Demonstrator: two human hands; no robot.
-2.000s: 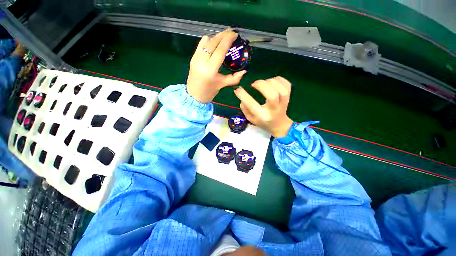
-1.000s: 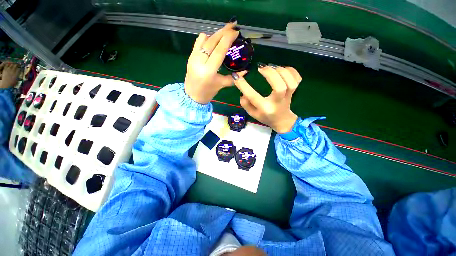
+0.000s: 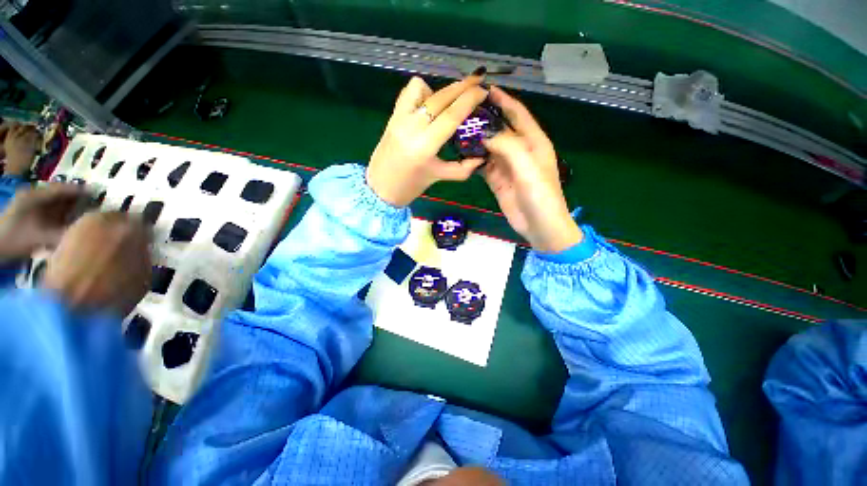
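Note:
My left hand (image 3: 418,142) holds a round black smartwatch head (image 3: 475,130) by its rim, above the belt. Its lit screen shows purple-white marks on black. My right hand (image 3: 529,176) is on the same watch head from the right, a finger over part of the screen; its thumb tip is hard to make out. Three more lit watch heads lie on the white paper sheet (image 3: 454,340): one near the top edge (image 3: 450,230) and two side by side below, left (image 3: 428,286) and right (image 3: 465,301).
A white foam tray (image 3: 260,233) with dark cut-outs stands at left. Another person's blurred hands (image 3: 100,256) are over it. A dark-blue square (image 3: 399,267) lies at the paper's left edge. A metal rail (image 3: 380,63) bears a white block (image 3: 575,64) and clear holder (image 3: 688,100).
My hands have moved slightly right and down with the watch head, and my right hand has closed in on it. Another person's hands have come over the foam tray.

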